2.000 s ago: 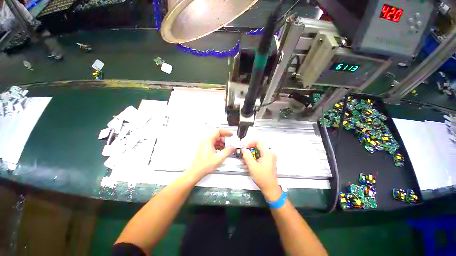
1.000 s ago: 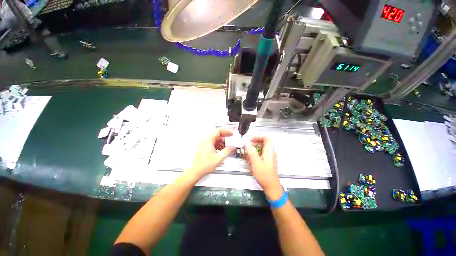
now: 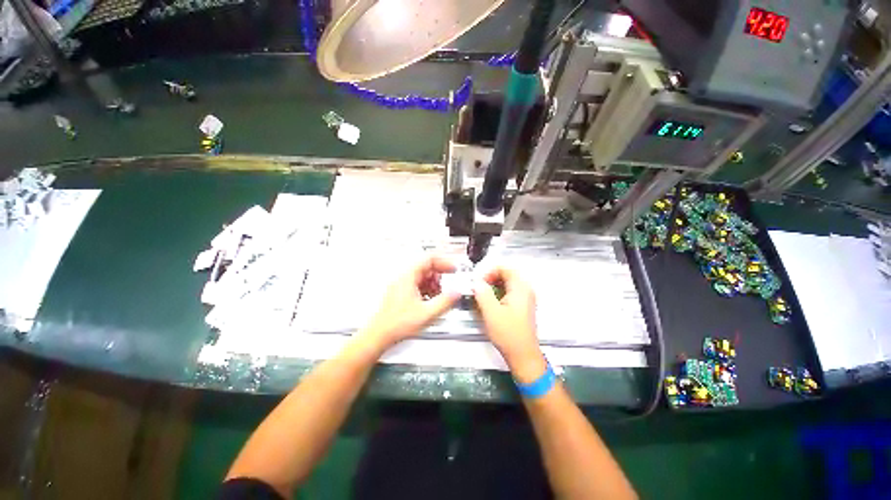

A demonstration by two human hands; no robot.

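Note:
A small white plastic part (image 3: 456,282) is held between my hands, just below the soldering tip (image 3: 478,247). My left hand (image 3: 411,296) grips it from the left with thumb and fingertips. My right hand (image 3: 506,305) is closed at its right side, wearing a blue wrist strap (image 3: 537,383). A green circuit board shows faintly between the right fingers, mostly hidden by them. The soldering iron head (image 3: 505,142), dark with a teal band, stands above the hands. The fixture under the hands is mostly hidden.
White plastic parts (image 3: 244,264) lie heaped left of the pale base plate (image 3: 371,220). A black tray (image 3: 723,322) of circuit boards is at the right. Behind, a dark conveyor (image 3: 264,107) carries scattered boards. The controller (image 3: 772,49) and counter (image 3: 674,132) hang at upper right.
The iron head came down between the first and second frames, and the counter went from 6113 to 6114. Conveyor boards moved right. My right hand shifted slightly and shows less of the board.

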